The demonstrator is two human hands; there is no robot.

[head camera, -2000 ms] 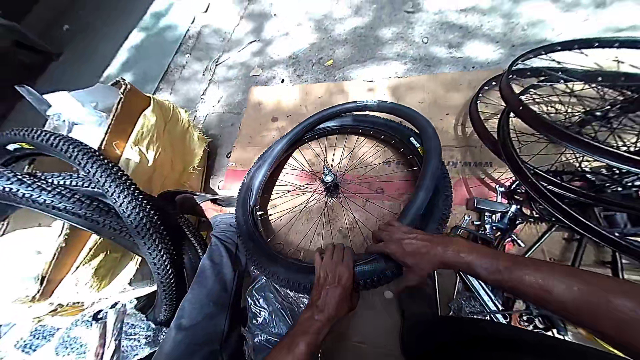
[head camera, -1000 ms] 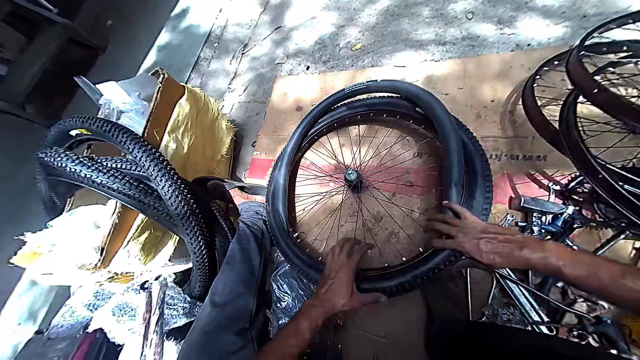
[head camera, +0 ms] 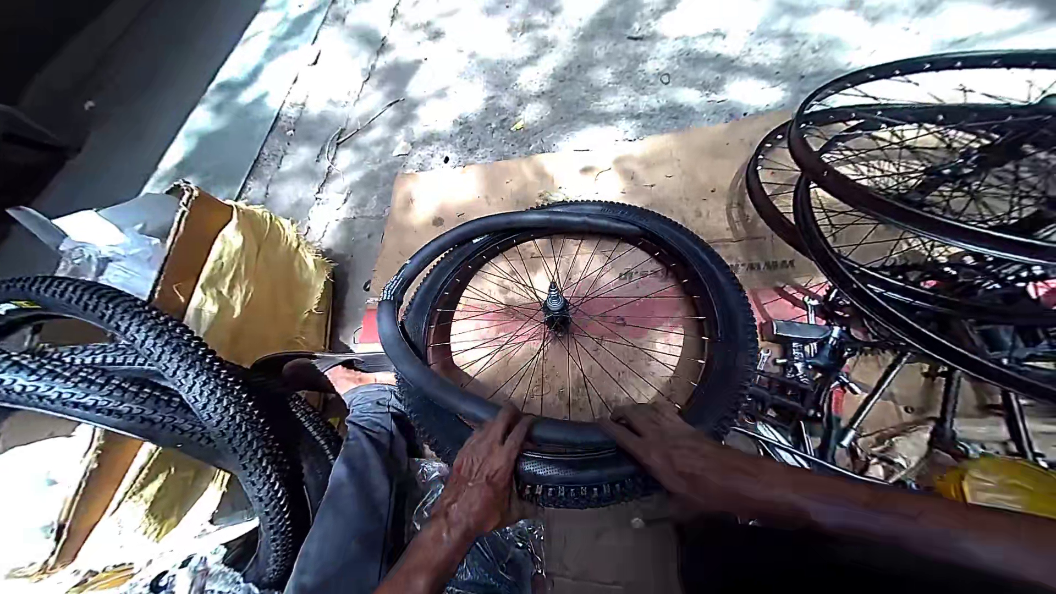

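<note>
A spoked bicycle wheel (head camera: 569,326) with a knobby black tire (head camera: 734,330) around its rim lies in front of me. A black inner tube (head camera: 429,384) rests over it, hanging out past the tire on the left and tucked along the tire at the right. My left hand (head camera: 487,470) grips the tube and tire at the near edge. My right hand (head camera: 660,450) is on the same near stretch, a little to the right, its fingers curled over the tube. Between the hands the tire's near bead and tread show below the tube.
Several knobby tires (head camera: 190,371) lean at the left beside a torn cardboard box (head camera: 194,247) with yellow wrapping. Bare spoked wheels (head camera: 833,181) are stacked at the right above metal bicycle parts (head camera: 825,346). A flat cardboard sheet (head camera: 462,190) lies beneath the wheel on the concrete ground.
The tube has shifted left over the wheel. My right hand has moved left from the wheel's right side to the near edge and closed on the tube; my left hand's spread fingers have closed too.
</note>
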